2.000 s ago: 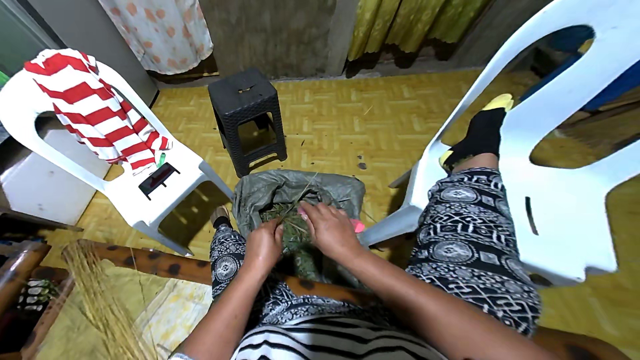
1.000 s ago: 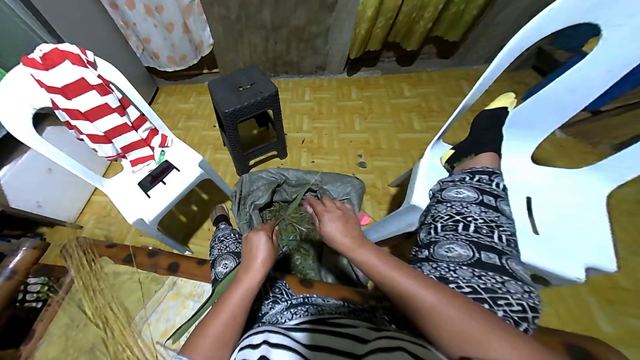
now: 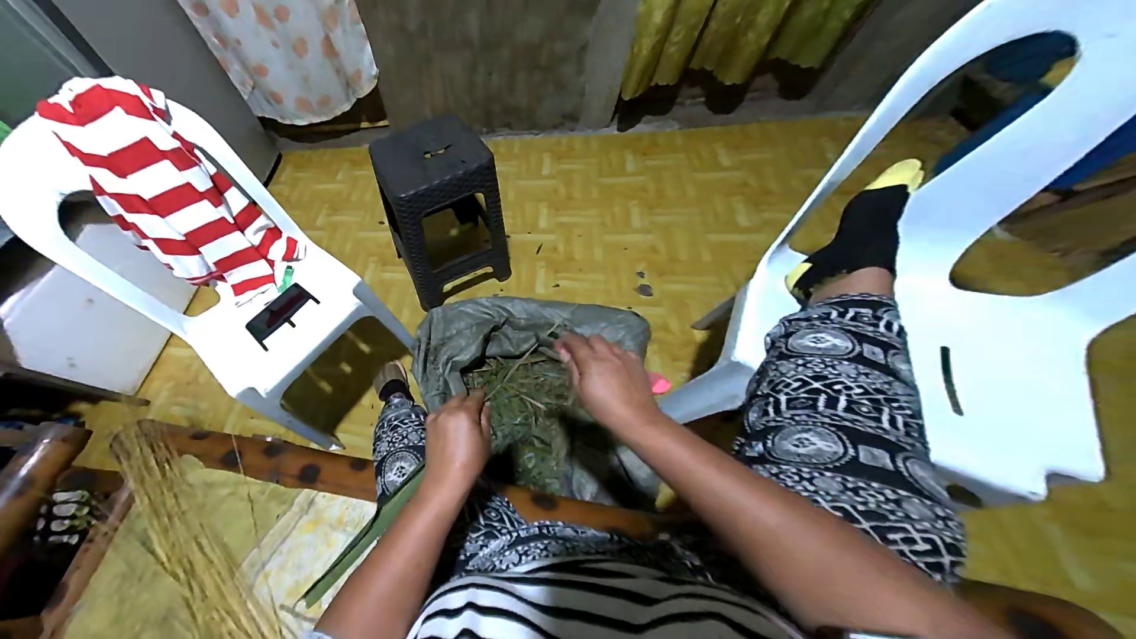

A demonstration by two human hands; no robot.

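A grey-green sack [image 3: 532, 311] stands with its mouth rolled down between my legs, and dry and green plant scraps [image 3: 524, 399] fill it. My left hand [image 3: 459, 439] is at the sack's near left side, fingers curled, with a long green leaf strip [image 3: 364, 537] running from beside it down under my forearm; its grip is hidden. Over the right part of the opening is my right hand [image 3: 606, 377], fingers bent downward near some thin stalks. Whether it holds any of them is not clear. A bundle of dry straw-coloured strips [image 3: 182, 532] lies at the lower left.
A white plastic chair [image 3: 231, 355] at left bears a red-and-white striped cloth [image 3: 164, 191] and a phone [image 3: 282, 316]. A black stool [image 3: 432, 160] stands beyond the sack. My right foot [image 3: 856, 231] rests on another white chair [image 3: 1021, 382]. A spotted wooden edge [image 3: 293, 466] crosses below.
The green leaf strip beside my left forearm, not visible two seconds ago, now shows plainly. My hands, close together two seconds ago, are farther apart over the sack.
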